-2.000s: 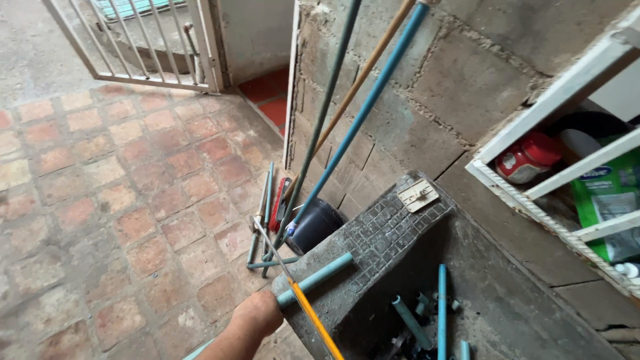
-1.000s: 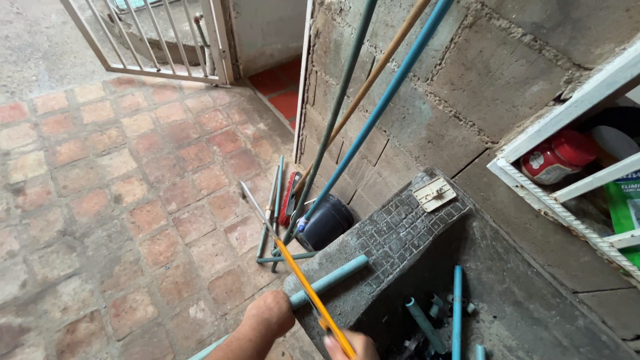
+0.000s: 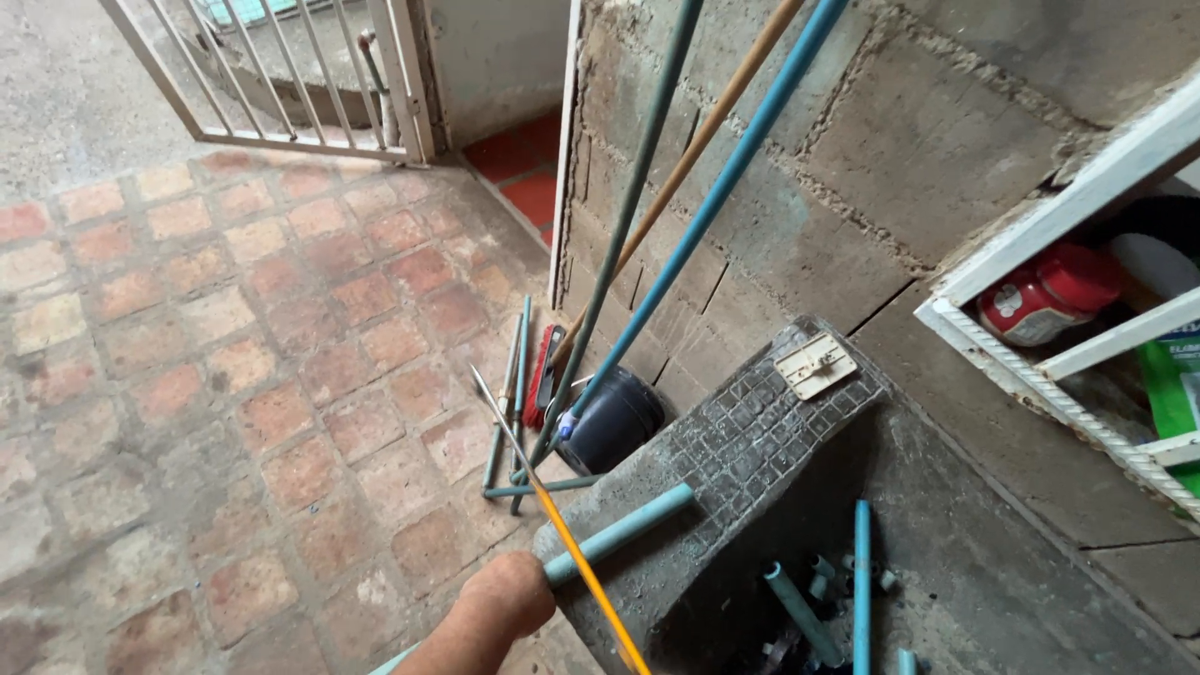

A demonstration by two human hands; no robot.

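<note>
My left hand (image 3: 511,591) is closed around a pale blue-green plastic pipe (image 3: 633,530), whose far end lies on the rim of a concrete sink (image 3: 741,459). More of that pipe shows at the bottom edge, left of my forearm. A long, narrow orange tool with a grey metal tip (image 3: 577,553), apparently a saw seen edge-on, crosses over the pipe just beyond my left fingers. Its near end runs out of the bottom of the view. My right hand is out of sight. Several short pipe pieces (image 3: 803,614) and a brighter blue pipe (image 3: 862,586) are in the basin.
Long poles (image 3: 717,178) lean against the block wall beside a black bucket (image 3: 614,422) and a red-bristled brush (image 3: 542,380). Thin pipes (image 3: 506,412) stand near them. A beige plate (image 3: 816,364) lies on the sink's rim. A white-framed opening (image 3: 1078,225) is at right, a barred gate (image 3: 291,145) at upper left.
My right hand, at the tool's near end one second ago, is now out of view. The orange tool lay across the pipe in the earlier frames too. My left hand still grips the pipe.
</note>
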